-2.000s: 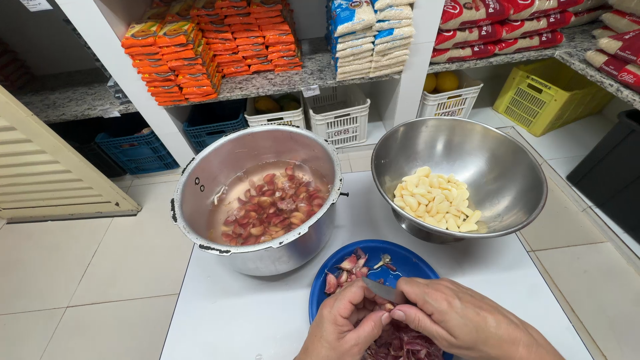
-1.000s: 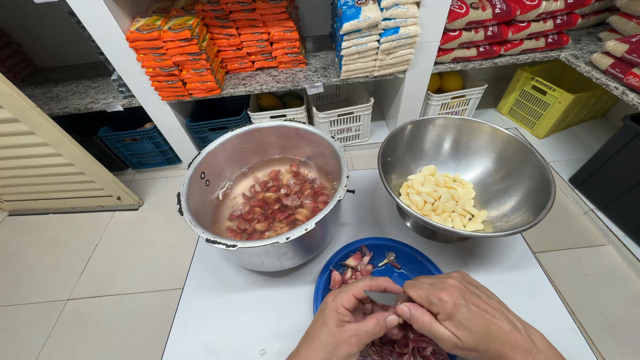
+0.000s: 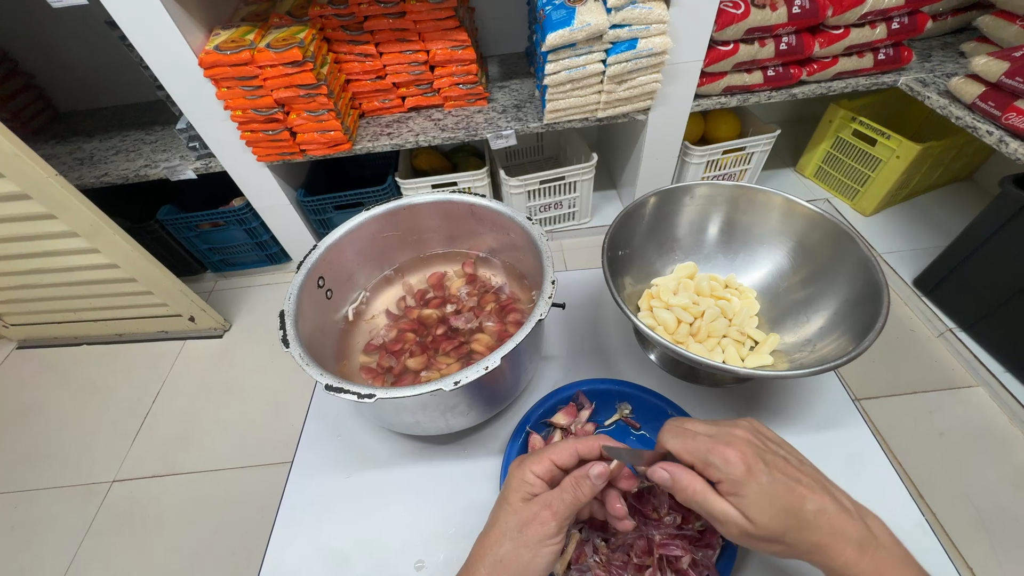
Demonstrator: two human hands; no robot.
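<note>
My left hand [image 3: 552, 496] holds a garlic clove, mostly hidden by its fingers, over a blue plate [image 3: 520, 416]. My right hand [image 3: 744, 480] grips a small knife [image 3: 632, 455], its blade at the clove. On the plate lie unpeeled garlic cloves [image 3: 563, 416] at the back and a heap of reddish garlic skins [image 3: 660, 536] beneath my hands. Behind to the left stands a dented aluminium pot [image 3: 472, 400] with unpeeled cloves [image 3: 436, 320] in water. A stainless steel bowl [image 3: 816, 256] at the right holds peeled cloves [image 3: 708, 312].
All stand on a white table [image 3: 360, 488]. Beyond it, granite shelves [image 3: 512, 96] bear orange packets [image 3: 400, 56] and bagged grain [image 3: 600, 56]. White crates [image 3: 552, 184], blue crates [image 3: 232, 232] and a yellow crate [image 3: 888, 152] sit below. A louvred door [image 3: 96, 264] is at left, a black bin [image 3: 980, 280] at right.
The knife blade, broad in view two seconds ago, now shows narrower and lies lower against the clove. Both hands remain over the plate.
</note>
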